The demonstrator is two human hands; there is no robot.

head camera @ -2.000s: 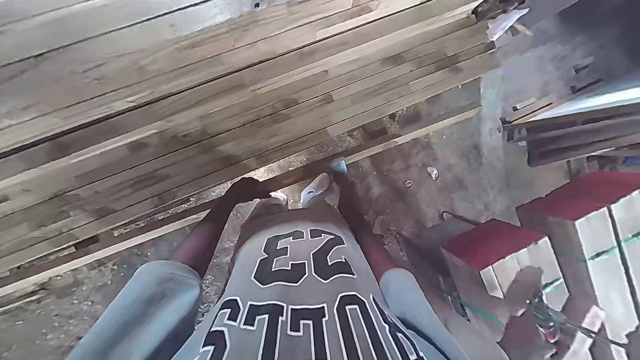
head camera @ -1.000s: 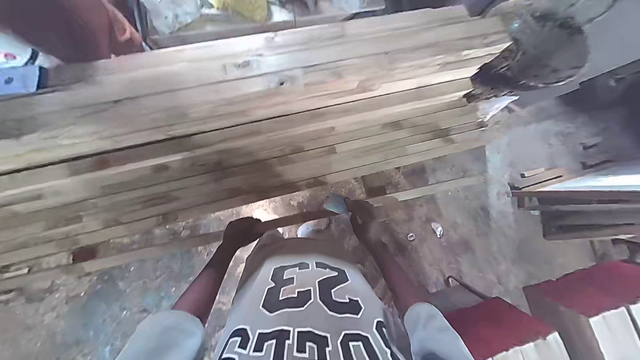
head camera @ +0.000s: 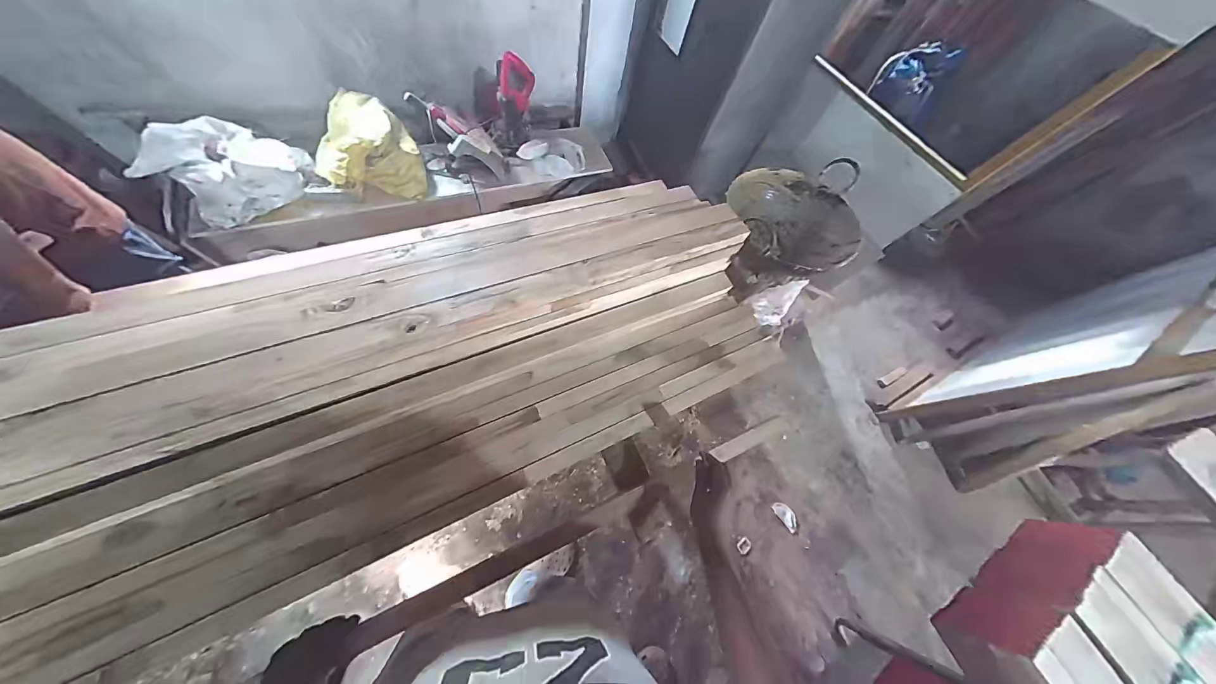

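Observation:
My left hand (head camera: pixel 312 650), dark and blurred at the bottom edge, is closed around the near end of a narrow wooden strip (head camera: pixel 494 568). The strip slants up to the right over the floor, below a large stack of long wooden boards (head camera: pixel 408 328). My right hand (head camera: pixel 711 486) is beside the strip's far end, close to a short pale piece of wood (head camera: pixel 746 441). Blur hides its fingers, and whether it touches either piece cannot be told.
A round metal pan (head camera: pixel 796 218) sits past the boards' far end. White (head camera: pixel 223 166) and yellow (head camera: pixel 369 147) plastic bags lie behind the stack. Another person's arm (head camera: pixel 47 204) is at the left. Red-topped pale blocks (head camera: pixel 1040 570) stand at lower right.
The view has tilted up strongly. My right hand has moved away from my left hand, toward the strip's far end; the light blue thing seen at it a second ago no longer shows.

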